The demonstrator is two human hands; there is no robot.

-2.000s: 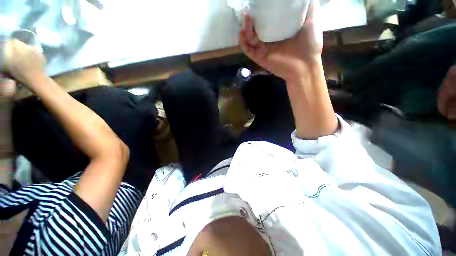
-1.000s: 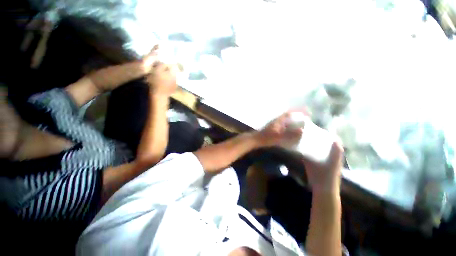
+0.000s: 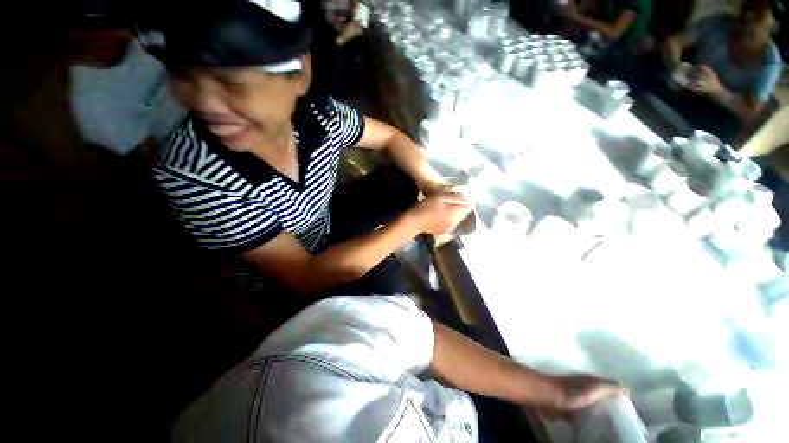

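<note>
My left hand (image 3: 584, 394) reaches over the near table edge at the bottom. Its fingers lie over a matte white cylinder (image 3: 612, 422), which it holds low at the picture's bottom edge. The cylinder's lower part is cut off. My right hand is out of the picture. Just right of the held cylinder, a loose white cylinder (image 3: 725, 407) lies on its side, with others close to it.
The white table top (image 3: 554, 294) glares, with a brown wooden edge (image 3: 463, 290). Cylinders lie heaped at the right (image 3: 735, 203) and in glinting rows at the far end (image 3: 541, 59). A person in a striped top (image 3: 259, 203) sits at the left. More people sit across the table.
The view has swung left and up, showing the neighbour and far table. My left hand was on a cylinder with my right hand; now my right hand is out of view.
</note>
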